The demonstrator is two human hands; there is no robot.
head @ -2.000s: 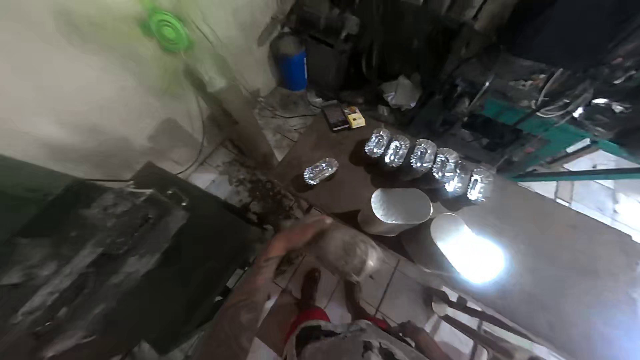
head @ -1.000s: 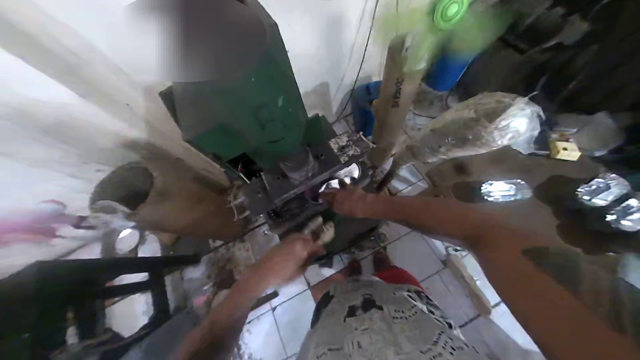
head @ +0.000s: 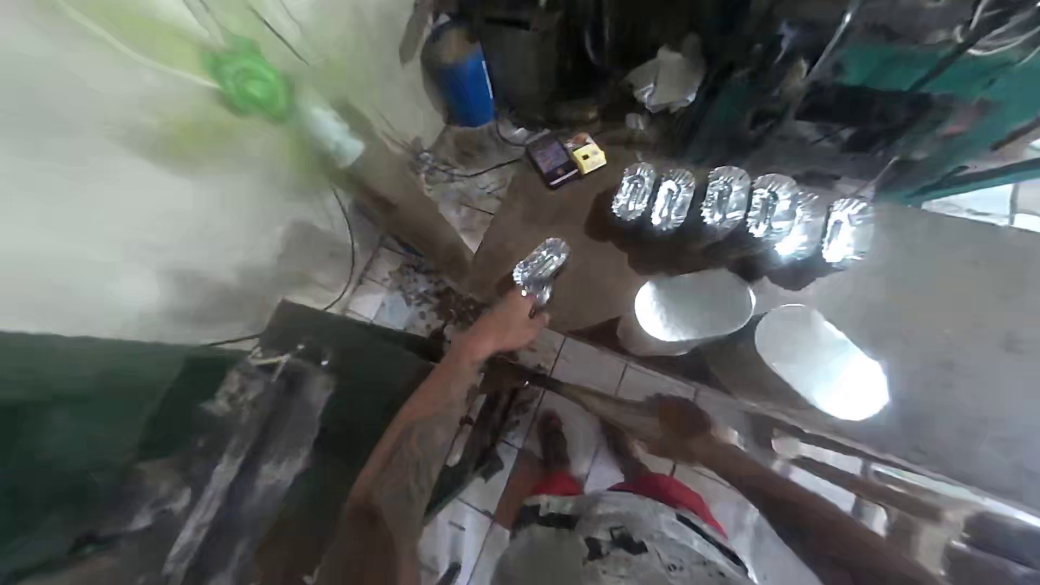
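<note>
My left hand [head: 510, 323] reaches to the near left corner of the brown table [head: 585, 296]. Its fingers are closed on the near end of a shiny oval foil container [head: 540, 264]. Lower right of it, my right hand [head: 681, 422] is blurred and closed around one end of a long bar [head: 597, 398], which slopes up to the left over the tiled floor. Several similar foil containers [head: 725, 197] stand in a row along the far side of the table. Two stacks of flat oval metal sheets [head: 695, 306] [head: 821, 361] stand nearer my right hand.
A dark box [head: 552, 160] and a yellow box [head: 587, 154] lie at the table's far corner. Beyond are a blue container [head: 467, 81] and a green fan [head: 248, 77]. Green machinery [head: 349, 349] stands at left. Wooden rails [head: 869, 487] are at lower right.
The view has swung. A second ago both hands were at the green machine; now my left hand is at a foil container on the table and my right hand is on the bar.
</note>
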